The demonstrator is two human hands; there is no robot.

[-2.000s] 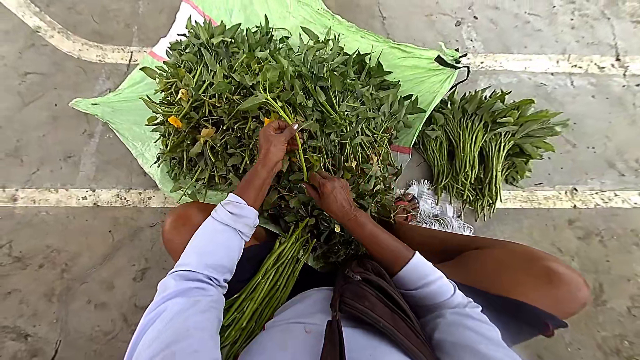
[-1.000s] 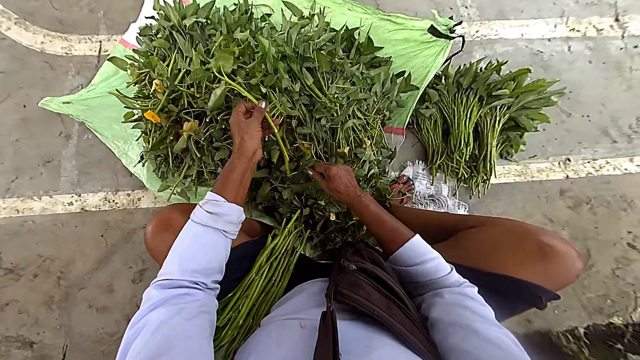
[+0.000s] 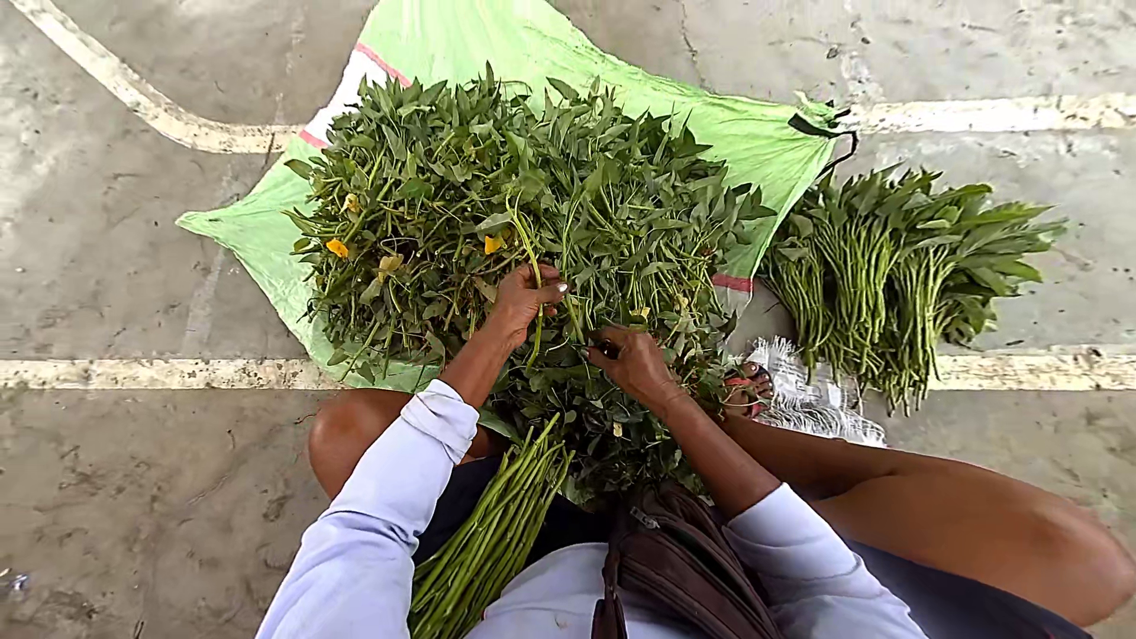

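Note:
A large heap of leafy green stems point(image 3: 426, 195) lies before me on a light green woven sack point(image 3: 657, 84). Over its near part, my left hand point(image 3: 530, 302) pinches a pale green stem point(image 3: 525, 232) that stands up between thumb and fingers. To its right, my right hand point(image 3: 632, 362) is low over the heap with its fingertips drawn together; whether a stem is between them cannot be told. A bundle of trimmed green stems point(image 3: 497, 532) rests on my lap. Several bunches of leafy greens point(image 3: 879, 275) lie on the floor at the right.
Beside my foot point(image 3: 750, 390) is a pile of white fringed strips point(image 3: 812, 395). A dark brown waist bag point(image 3: 683, 568) sits at my waist. A black cord point(image 3: 834, 142) is at the sack's right corner. White painted lines point(image 3: 160, 374) cross the concrete floor.
My hands were farther apart a second ago, with a stem slanting from my left hand; now they are nearer each other and the stem in my left hand is more upright.

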